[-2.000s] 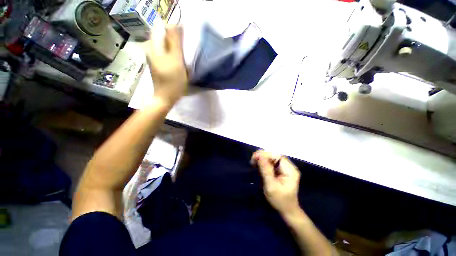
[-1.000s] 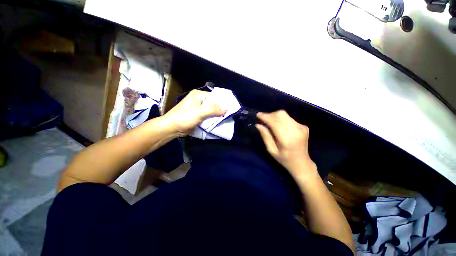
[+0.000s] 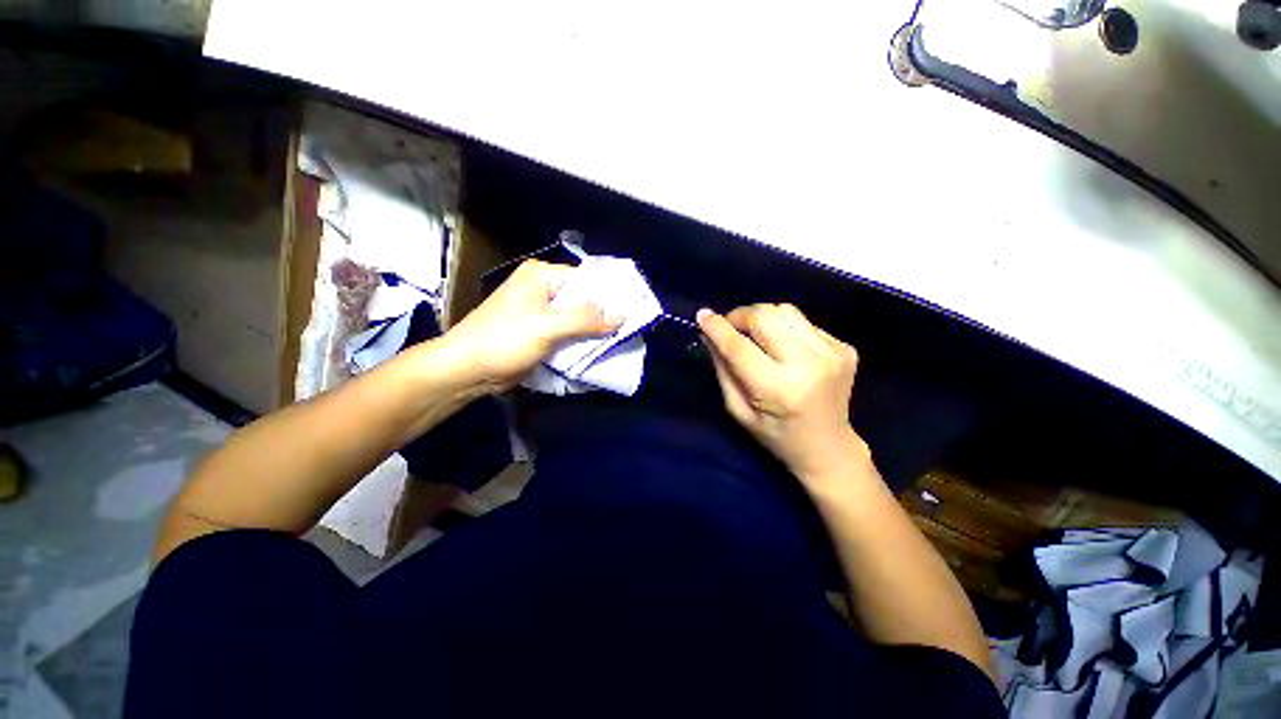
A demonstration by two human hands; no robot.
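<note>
A folded white collar or cuff piece (image 3: 607, 351) with narrow dark seam lines is over the dark lap, below the table edge. My left hand (image 3: 523, 326) grips it, thumb on top. My right hand (image 3: 781, 372) is just right of it, thumb and forefinger pinched together on a thin line, a thread or tool tip, that runs to the piece's right corner. I cannot tell which it is. Another thin line runs left from the top of the piece.
The white table edge (image 3: 618, 190) crosses above both hands. Part of the sewing machine (image 3: 1166, 106) is at the top right. A narrow wooden box (image 3: 294, 267) with white lining and offcuts is left. A crumpled white-and-navy pile (image 3: 1124, 618) is low right.
My left hand has come from the tabletop to the lap and now holds a white piece. My right hand has closed on the thin line beside it. The view has shifted downward.
</note>
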